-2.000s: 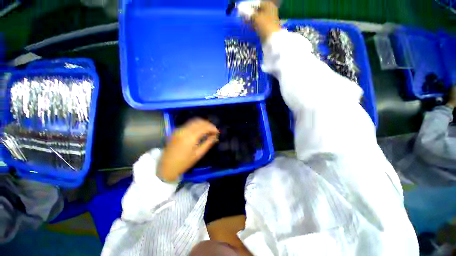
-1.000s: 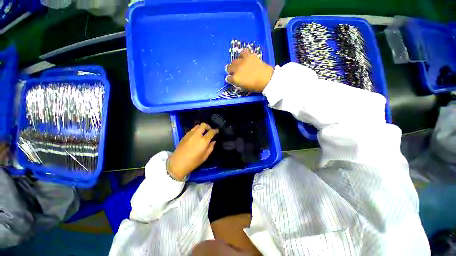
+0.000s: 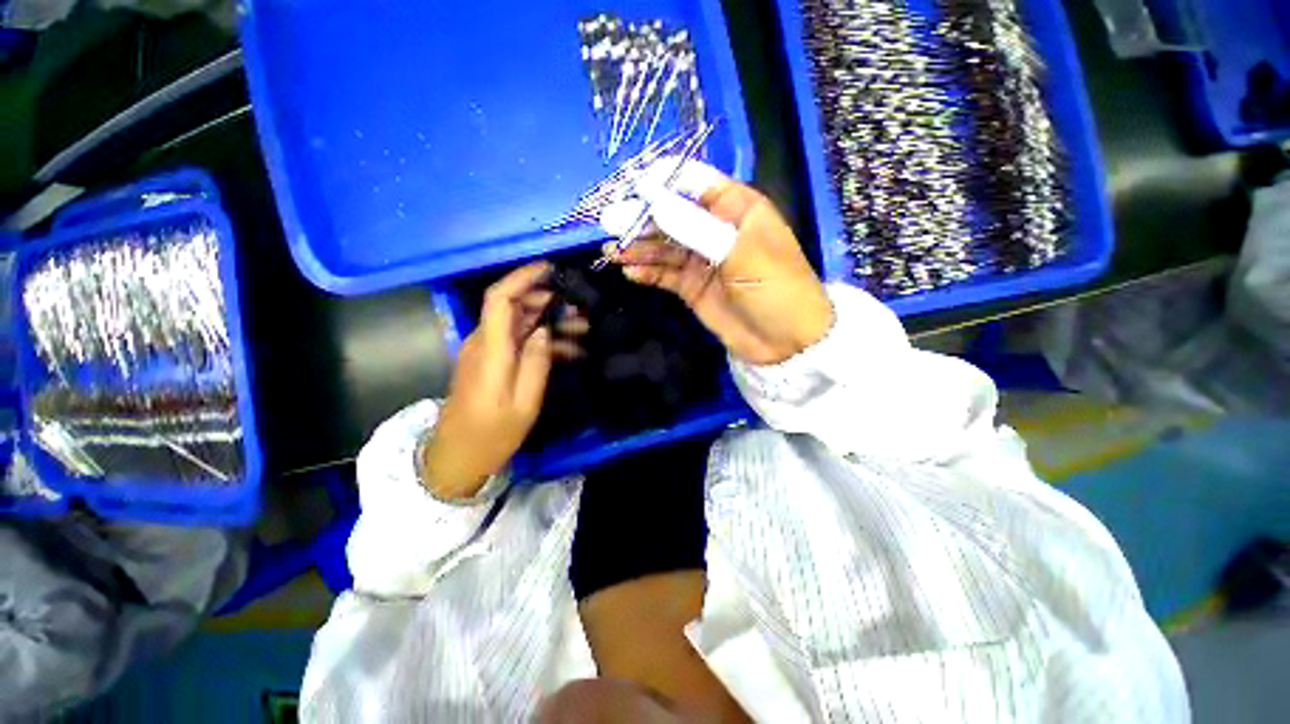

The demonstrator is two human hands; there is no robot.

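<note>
My right hand [image 3: 743, 276], with white wraps on its fingers, is at the front right corner of the middle blue tray [image 3: 371, 277]. It holds a thin silver rod [image 3: 631, 235] between its fingertips. My left hand [image 3: 502, 371] is over the left side of the near tray [image 3: 566, 460], fingers bent around a small black part [image 3: 572, 287], which is blurred. The hands are close together but apart. The near tray is dark inside with black parts [image 3: 644, 371]. A fanned group of silver rods [image 3: 644, 85] lies at the right side of the middle tray.
A right blue tray [image 3: 1098, 212] is filled with rods in two columns. A left blue tray [image 3: 243, 424] holds silver rods in rows. Another blue tray [image 3: 1217, 85] is at the far right. A grey sleeve [image 3: 85, 601] of another person shows at the lower left.
My right hand has moved from the rods in the middle tray back toward my left hand, now with a rod. My left hand has risen slightly and holds a black part. The view has shifted.
</note>
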